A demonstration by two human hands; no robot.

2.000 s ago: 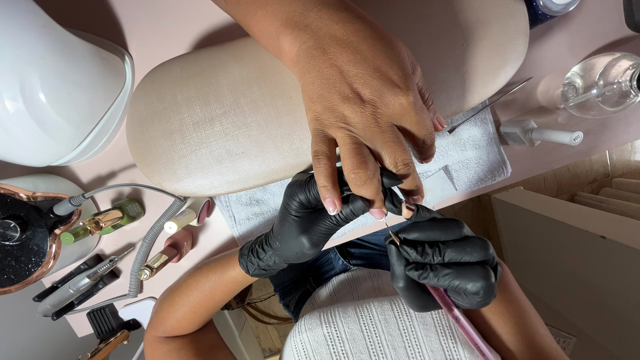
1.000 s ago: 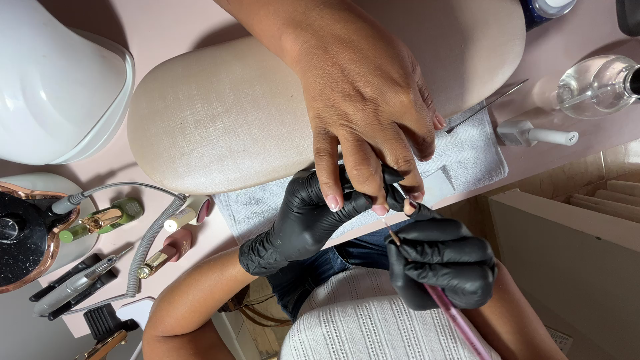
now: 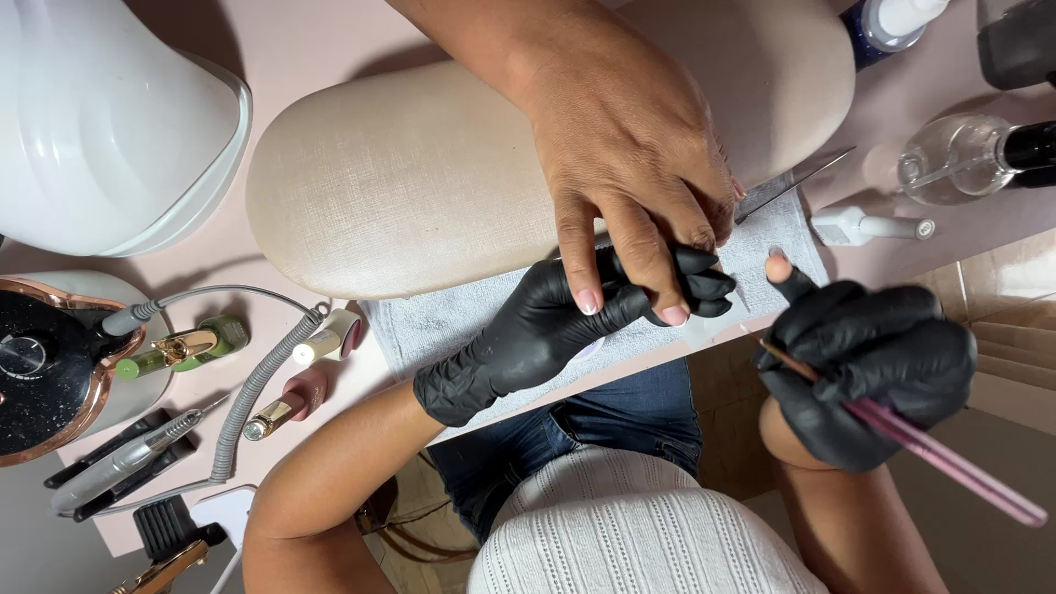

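Observation:
My left hand [image 3: 553, 322], in a black glove, is under another person's hand [image 3: 627, 140] and holds its fingers, which point down toward me. One nail there has a white tip. My right hand [image 3: 866, 363], gloved in black with one bare fingertip showing, grips a thin nail art brush [image 3: 949, 458] with a pink metallic handle. The brush tip is off to the right of the held fingers and touches none of them. Below the hands lies a light grey towel [image 3: 462, 322], partly hidden, beside a beige padded armrest [image 3: 396, 181].
A white nail lamp [image 3: 107, 132] stands upper left. Below it are a nail drill base [image 3: 49, 371], its handpiece [image 3: 132, 462] and several polish bottles, one green [image 3: 219, 334]. On the right are a pointed metal tool [image 3: 796, 186], a white bottle [image 3: 841, 225] and a clear bottle [image 3: 949, 157].
My right hand has moved right, away from the held fingers, with the brush still in it. My left hand and the other person's hand have stayed nearly in place.

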